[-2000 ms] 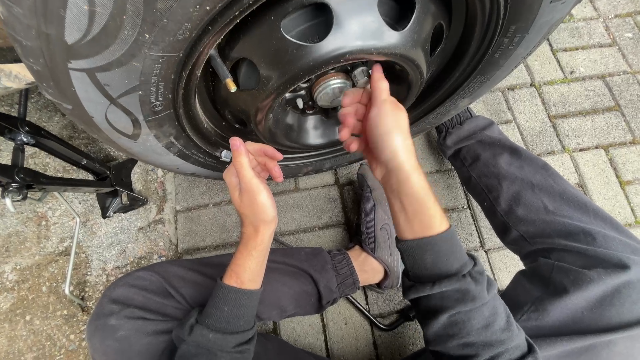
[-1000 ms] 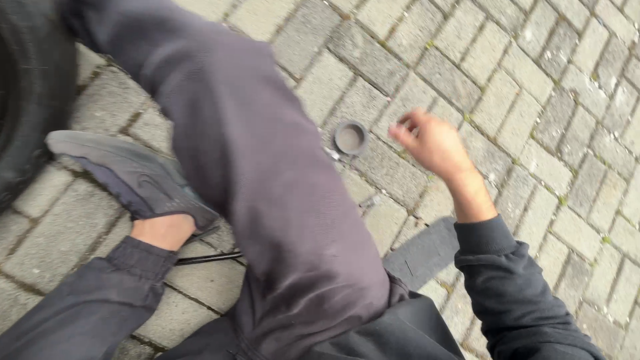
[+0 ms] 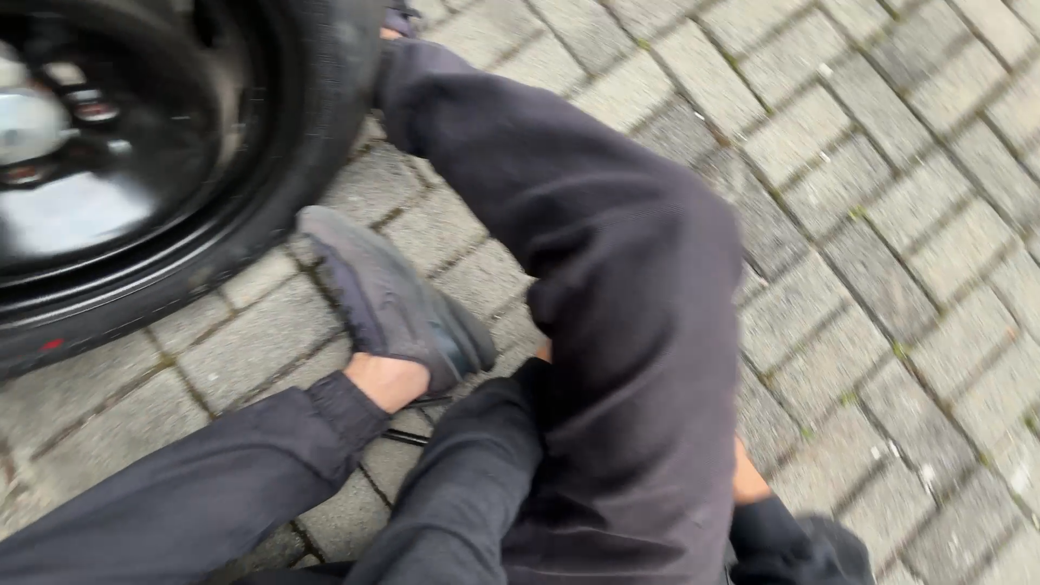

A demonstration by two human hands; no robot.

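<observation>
Both of my hands are hidden beneath my raised, bent leg. From the left, the dark sleeve of my left arm [image 3: 479, 455] runs under the leg, with a sliver of skin showing at its cuff. On the other side, the bare wrist of my right arm [image 3: 746, 471] shows below the thigh, and its hand is out of sight. What either hand holds or touches cannot be seen. A black steel wheel [image 3: 122, 154] with its tyre [image 3: 325, 154] stands at the upper left, with a silvery hub centre and bolt holes partly blurred.
My grey shoe [image 3: 382, 284] rests on the paving beside the tyre. A thin black rod [image 3: 405, 439] lies partly under the shoe and sleeve. My dark trouser leg [image 3: 642, 268] arches across the middle. Grey paving blocks [image 3: 877, 268] cover the ground.
My right hand, seen reaching over the paving by a round grey object a second ago, is now hidden under my leg. My left sleeve has come into view. The view has swung.
</observation>
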